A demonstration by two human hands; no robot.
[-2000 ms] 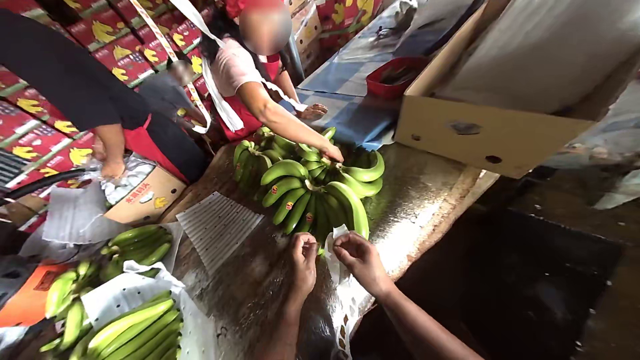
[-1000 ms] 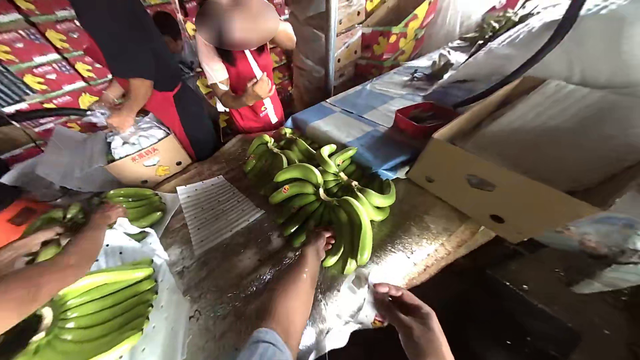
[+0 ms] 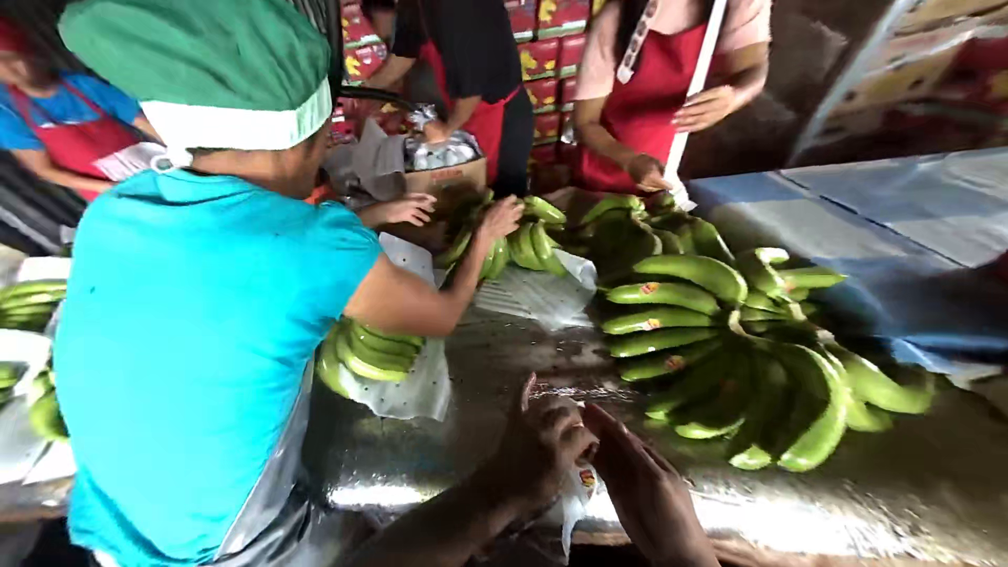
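My left hand point(image 3: 547, 445) and my right hand point(image 3: 642, 480) meet at the fingertips above the near edge of the wet table. A strip of sticker backing paper point(image 3: 576, 496) with a small red and yellow sticker hangs between them, pinched by my left hand; whether my right fingers also grip it cannot be told. Right of my hands lies a large cluster of green bananas point(image 3: 811, 394), some with small stickers. Behind it are more green bananas point(image 3: 614, 209).
At the left a person in a turquoise shirt point(image 3: 213, 339) leans over the table, handling green bananas point(image 3: 543, 244) on foam sheets point(image 3: 543, 295). Another person in a red apron point(image 3: 650, 102) stands across, holding a white strip point(image 3: 697, 94). Blue sheeting point(image 3: 882, 213) covers the back right; boxes are stacked behind.
The view has swung left, bringing the turquoise-shirted person into sight. My left hand, at the bananas one second ago, is now beside my right hand at the paper strip.
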